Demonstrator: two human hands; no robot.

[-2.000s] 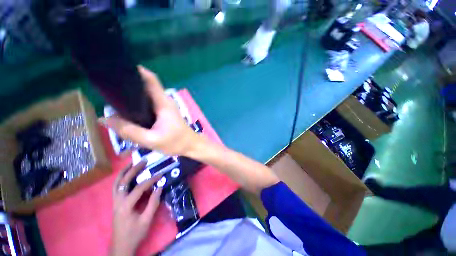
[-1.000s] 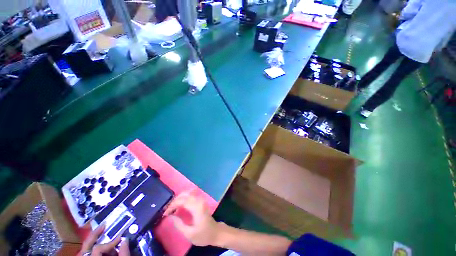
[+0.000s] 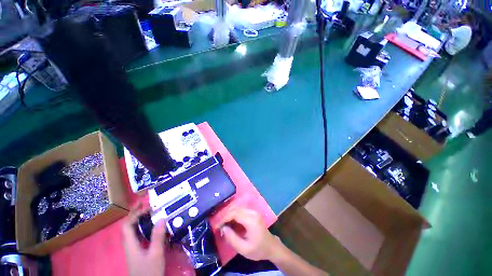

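A black and silver-white camera body (image 3: 202, 191) lies on its side on the pink-red mat (image 3: 248, 183). Its plastic-wrapped grip (image 3: 199, 245) points toward me. My left hand (image 3: 144, 242), blurred, holds the camera's left end around the dark lens part. My right hand (image 3: 245, 233) is just right of the grip, fingers curled and fingertips pinched; whether something small is between them cannot be told. The dark hanging screwdriver (image 3: 108, 97) reaches down over the white parts tray (image 3: 164, 141), its tip hidden against the dark discs and camera edge.
An open screw box (image 3: 116, 186) with silver screws and black parts stands left. A black cord (image 3: 323, 102) hangs right of the mat. A large open carton (image 3: 345, 215) stands beside the bench edge, with filled cartons beyond. A boxy black device (image 3: 367, 49) stands farther along the green bench.
My right hand was on the screwdriver two seconds ago, then off it; now it is near the grip. The view has shifted since one second ago, and the screwdriver shows again.
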